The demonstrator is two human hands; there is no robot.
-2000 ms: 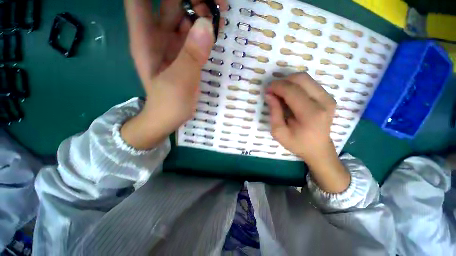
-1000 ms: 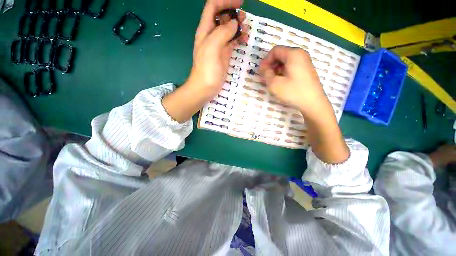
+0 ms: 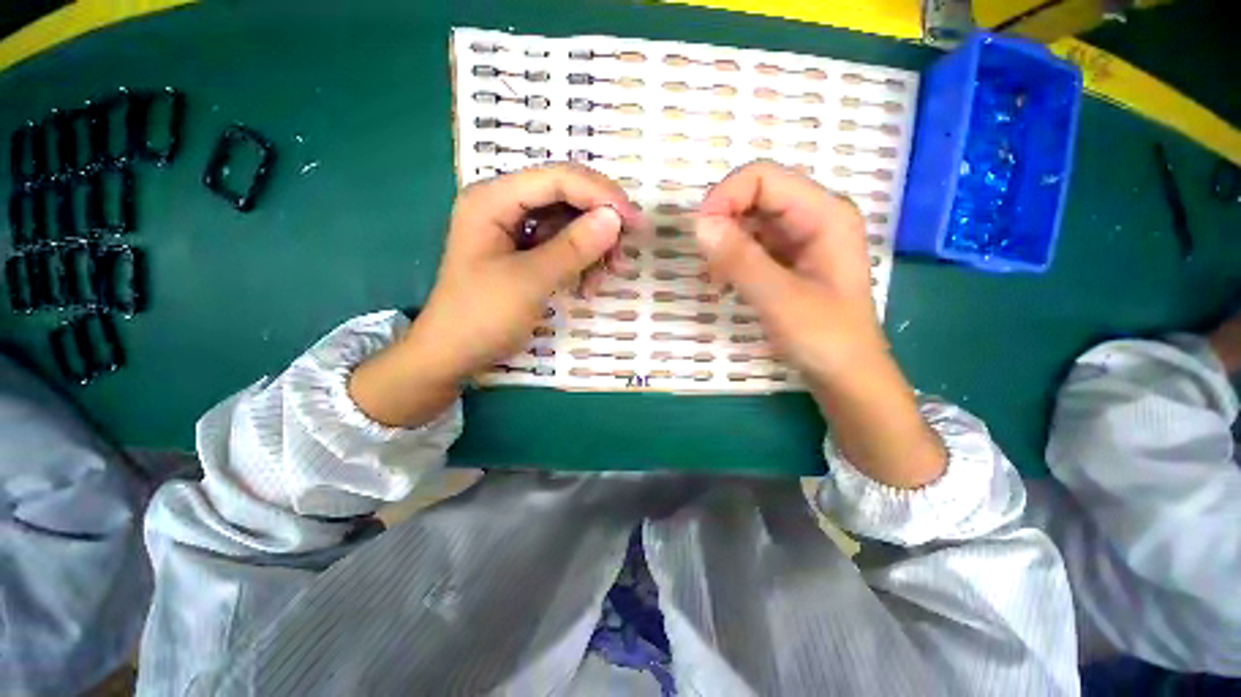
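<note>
My left hand (image 3: pixel 510 272) is curled around a black frame (image 3: pixel 547 225), which is mostly hidden by the fingers; its thumb and forefinger tips meet. My right hand (image 3: pixel 803 266) faces it a short gap away, thumb and forefinger pinched together; whether a small part is between them is too small to tell. Both hands are over the white slotted tray (image 3: pixel 470 82). Small dumbbell-shaped dark parts (image 3: pixel 578 104) lie in its left columns, while the recesses further right look tan.
Rows of black frames (image 3: pixel 75 202) stand at the far left, with a single frame (image 3: pixel 240 166) beside them. A blue bin (image 3: pixel 934 170) with shiny pieces is at the tray's right. A thin dark stick (image 3: pixel 1173 198) lies further right. A neighbour's sleeve (image 3: pixel 1150 436) is at the right edge.
My left hand has come down from the tray's top edge, still around the black frame. My right hand has moved away from the dark parts and now faces the left. The camera view has shifted.
</note>
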